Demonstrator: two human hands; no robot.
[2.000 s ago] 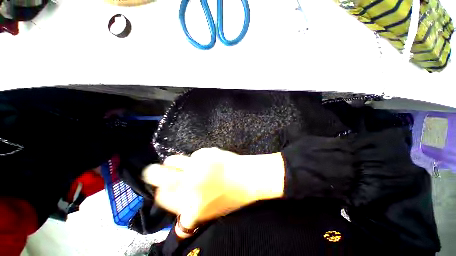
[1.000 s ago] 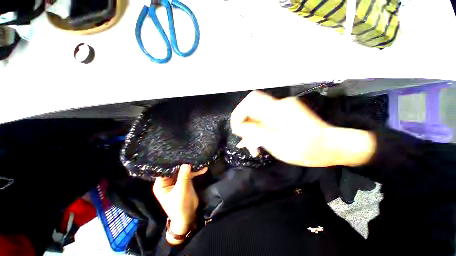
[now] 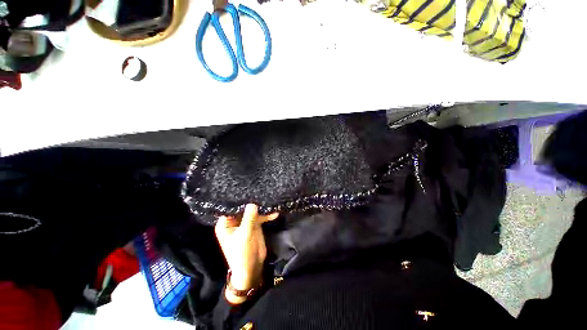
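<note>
A dark tweed garment point(image 3: 289, 161) lies over my lap against the table edge. A narrow black braid trim with white flecks point(image 3: 328, 201) runs along its lower edge and round its left corner. My left hand point(image 3: 243, 242) pinches the lower edge near that corner, thumb and fingers on the trim. Smooth black lining point(image 3: 341, 235) shows below the trim. My right hand is out of the picture; only a dark sleeve point(image 3: 569, 151) shows at the right edge. No needle or thread can be made out.
Blue-handled scissors point(image 3: 237, 45), a small ring point(image 3: 134, 68), a tan-rimmed tray point(image 3: 145, 40) and a yellow striped bundle point(image 3: 492, 29) lie on the white table point(image 3: 309, 84). A blue basket point(image 3: 168, 287) stands below left, a purple stool point(image 3: 537, 174) at right.
My right hand has gone from over the garment out of the picture at the right. The trimmed edge it covered is now visible. My left hand still holds the edge.
</note>
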